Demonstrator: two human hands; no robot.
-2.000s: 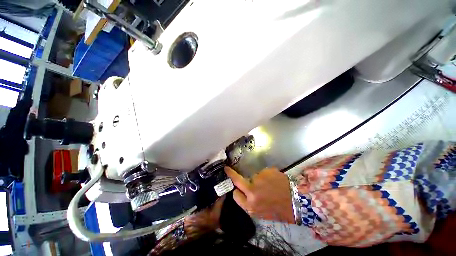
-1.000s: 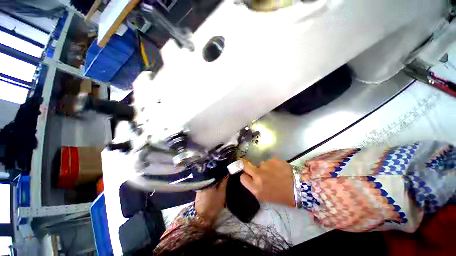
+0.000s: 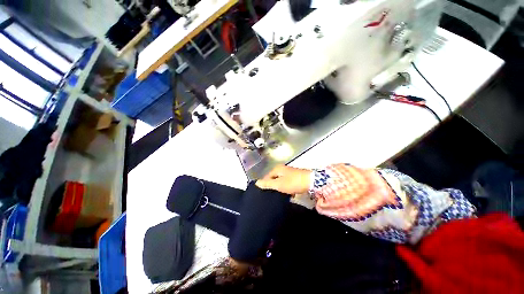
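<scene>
A black sewn pouch [image 3: 258,221] is held near the table's front edge. My right hand [image 3: 285,180] grips its upper end. My left hand [image 3: 244,267] is mostly hidden below the pouch's lower end, at the bottom of the view. A black strip with a pale line and a small metal ring [image 3: 215,207] lies to its left, joined to a rounded black piece [image 3: 185,196]. A separate black padded panel [image 3: 168,249] lies at the lower left. The sewing machine's lit needle area [image 3: 270,143] is beyond my right hand, apart from the pouch.
The white machine head [image 3: 322,43] spans the upper middle, with a black piece [image 3: 310,107] under its arm. Red-handled snips [image 3: 409,100] lie right of it. A blue bin [image 3: 112,255] stands at the left table edge, another [image 3: 143,97] farther back. Shelving is on the left.
The view has moved back from the machine, showing more table. My hands and the pouch are now away from the needle area, nearer the front edge. The black pieces at left show more fully.
</scene>
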